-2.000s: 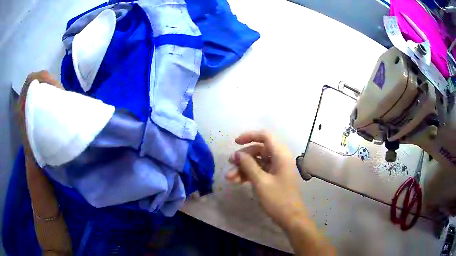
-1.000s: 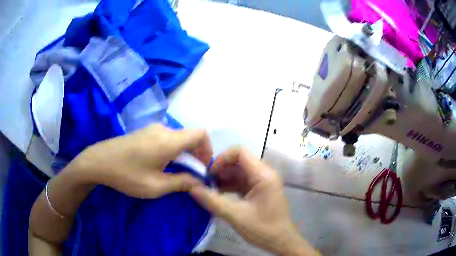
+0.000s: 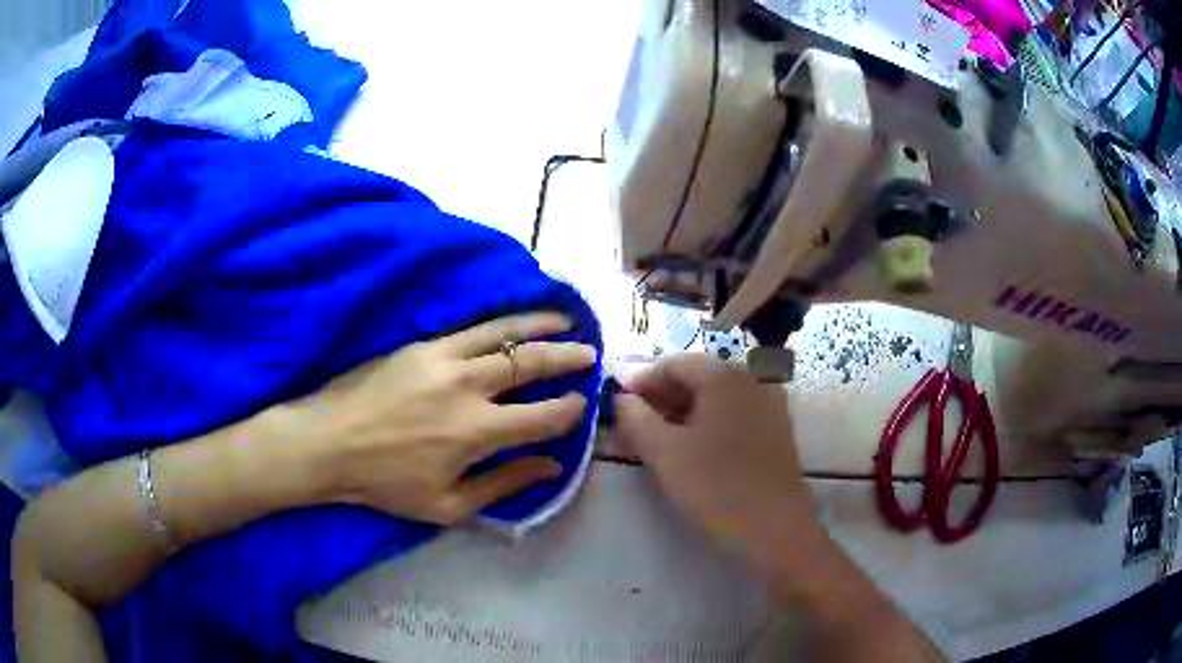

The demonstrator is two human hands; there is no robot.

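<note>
The royal-blue garment (image 3: 298,259) lies across the left half of the table, its rounded edge with a white rim just left of the needle area. A white shoulder pad (image 3: 58,233) shows at the far left. My left hand (image 3: 454,421) lies flat on the blue cloth, fingers spread near the rounded edge. My right hand (image 3: 700,440) pinches a small dark-blue bit at that edge, in front of the needle area. The cream sewing machine head (image 3: 726,156) stands just beyond my right hand. The needle tip is hard to make out.
Red-handled scissors (image 3: 936,453) lie right of my right hand, blades pointing toward the machine arm. The machine arm (image 3: 1037,246) spans the right side. Bright pink cloth (image 3: 988,26) is at the top right. A printed ruler (image 3: 428,632) runs along the table's front edge.
The garment has been turned, with its blue outer side up, and moved right toward the needle. My left hand now lies flat on it. The machine appears larger and closer in view.
</note>
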